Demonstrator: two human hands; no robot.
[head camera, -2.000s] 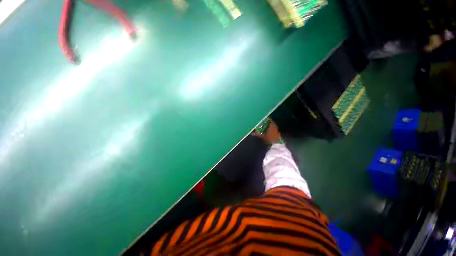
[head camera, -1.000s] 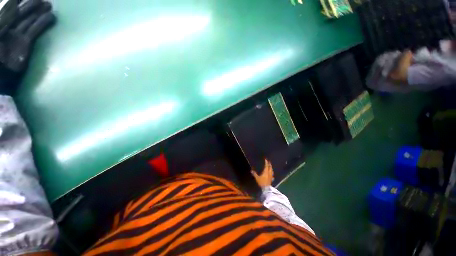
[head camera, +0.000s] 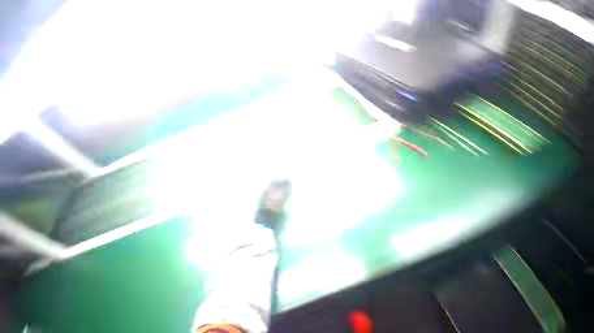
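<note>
The picture is blurred and glaring white in its middle. My left hand (head camera: 273, 200), in a dark glove with a pale sleeve behind it, is over the bright part of the green bench (head camera: 352, 227). Its fingers are washed out, and I cannot tell if they hold anything. My right hand is not in view. A green PCB panel (head camera: 531, 289) lies on a black tray (head camera: 479, 296) below the bench at the lower right.
Red handles (head camera: 411, 146) lie on the bench beside thin pale strips (head camera: 459, 136). Green panels with yellow edges (head camera: 505, 123) are at the right end. A dark stack (head camera: 423, 58) stands behind. The conveyor belt (head camera: 111, 201) runs at the left. Something red (head camera: 360, 320) shows at the bottom.
The view has swung left and up, bringing in the belt and handles. My left hand has moved from the upper left edge to mid-picture. My right hand has gone out of view.
</note>
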